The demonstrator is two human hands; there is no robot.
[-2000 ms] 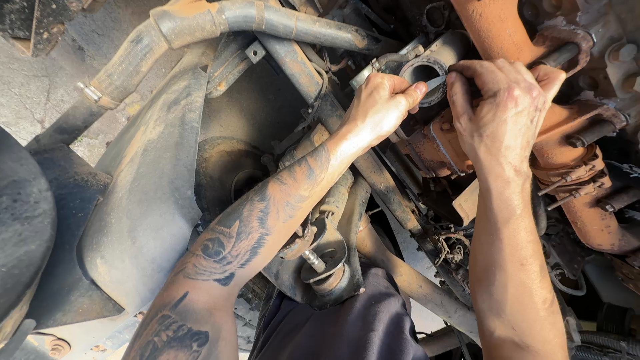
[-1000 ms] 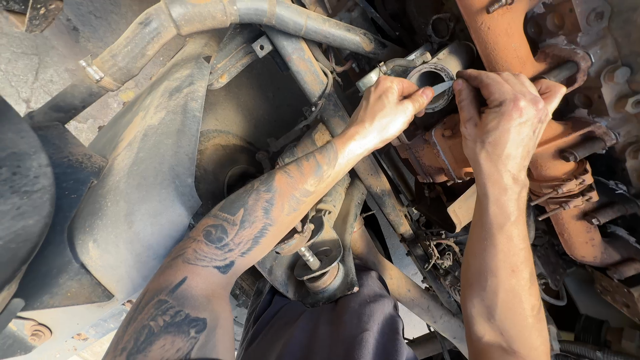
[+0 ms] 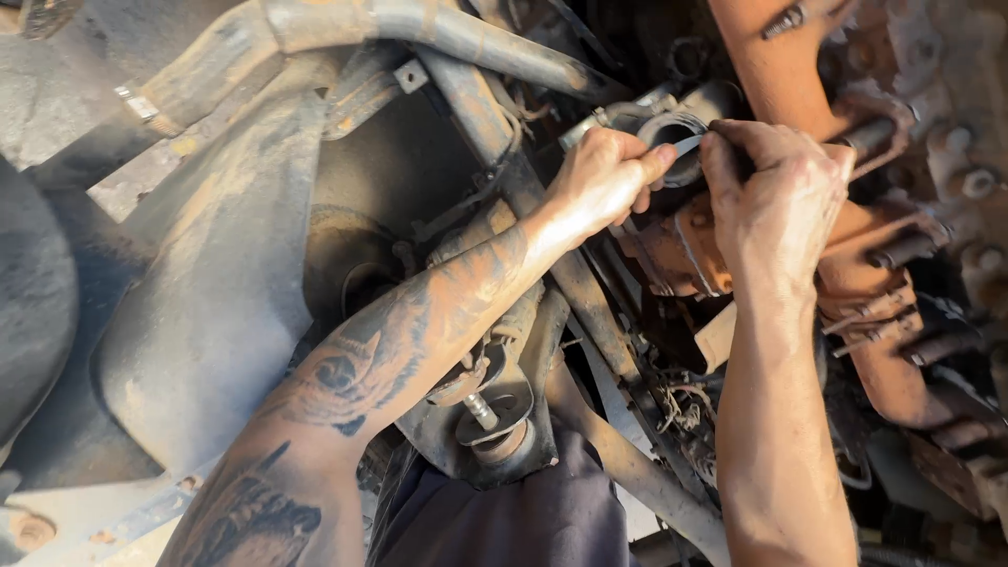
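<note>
My left hand pinches one end of a thin, pale, flat strip between thumb and fingers. At its other end is my right hand, thumb and forefinger closed on it. The strip spans the short gap between both hands, in front of the round open mouth of a metal pipe or housing. What the strip is made of cannot be told. A clamp-like metal ring lies beside the opening, partly behind my left hand.
A rusty orange exhaust manifold runs down the right side. A large dusty metal pipe crosses the upper left. Below my left forearm sits a bracket with a bolt and round mount. Thin wires hang left of my right forearm.
Both hands stay at the round opening with the strip between them. Their grip looks much the same, and the view has shifted slightly.
</note>
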